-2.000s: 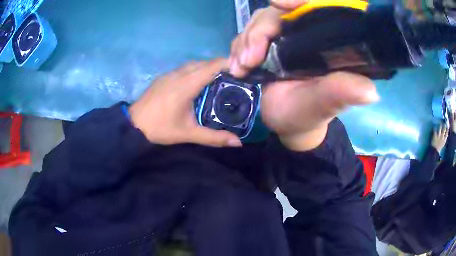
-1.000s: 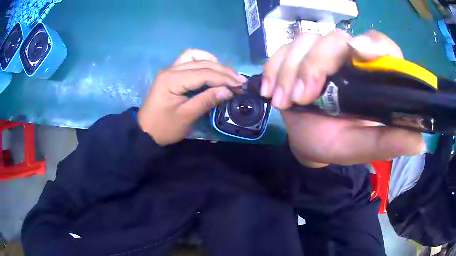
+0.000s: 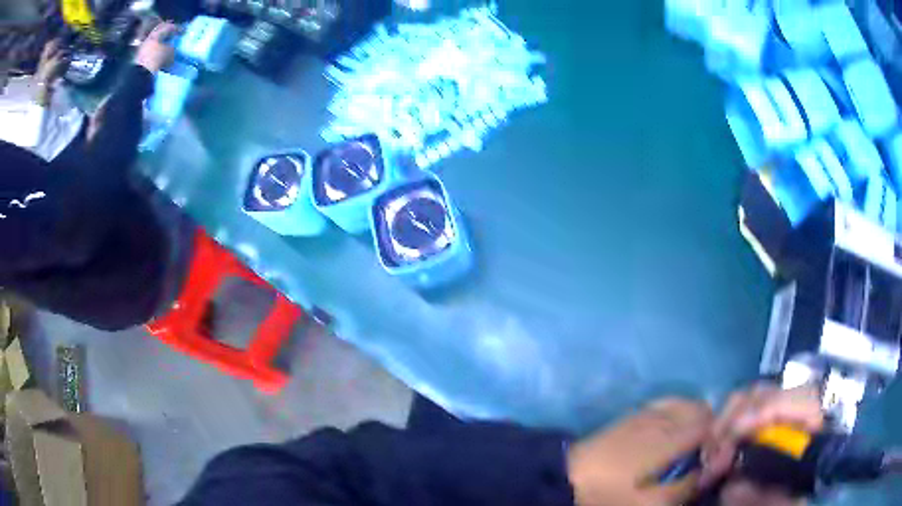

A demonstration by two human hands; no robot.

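My right hand [image 3: 771, 413] is at the bottom right, closed around the black electric screwdriver [image 3: 784, 441] with its yellow stripe. My left hand [image 3: 643, 453] is beside it, its fingers close to the screwdriver's front end. A dark speaker unit with a blue edge [image 3: 678, 468] shows in part at my left fingers; the hands cover the rest. Blur hides the bit, any screw and whether my left hand grips the unit. Three other speaker units [image 3: 417, 231] stand together on the green-teal mat [image 3: 593, 247], dark faces up.
Small light-blue parts [image 3: 435, 84] lie piled behind the three units. Blue housings [image 3: 816, 109] are heaped at upper right, behind the black-and-white feeder [image 3: 858, 282]. A neighbouring worker's sleeve [image 3: 109, 188] is at left, near a red stool [image 3: 223, 316]. Cardboard [image 3: 79, 460] is at lower left.
The view has swung left, so my hands and screwdriver now appear at the lower right. A third unit, the parts pile, the housings and the neighbouring worker have come into view.
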